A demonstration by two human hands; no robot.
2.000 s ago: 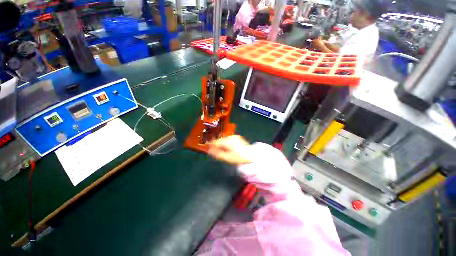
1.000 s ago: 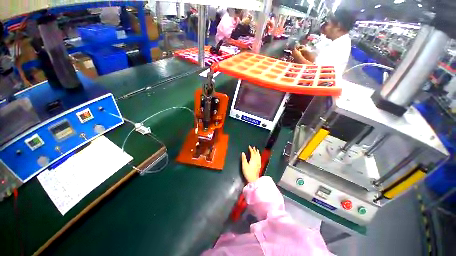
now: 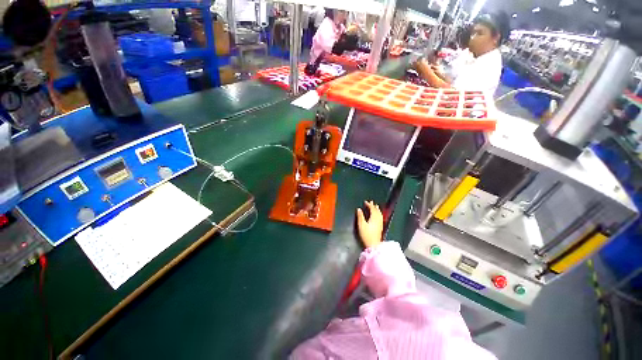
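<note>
My right hand (image 3: pixel 370 223) rests palm down at the right edge of the green mat, beside a red item, with its fingers a little apart and nothing seen in it. My left hand is not in view. The toggle-clamp fixture (image 3: pixel 307 204) stands upright on its orange-red base plate, to the left of my right hand and not touched by it. A thin clear tube (image 3: pixel 248 150) loops from the blue control box (image 3: pixel 112 173) to the fixture, with a whitish fitting (image 3: pixel 223 174) on it.
A raised orange-red blister tray (image 3: pixel 401 95) with dark units in its right pockets is above the monitor (image 3: pixel 374 139). The pneumatic press (image 3: pixel 493 218) stands at right. A record sheet (image 3: pixel 139 232) lies before the blue box. People sit farther back.
My right hand was at the fixture's base two seconds ago and is now at the mat's right edge. Since one second ago it has stayed there, while the camera view has shifted slightly.
</note>
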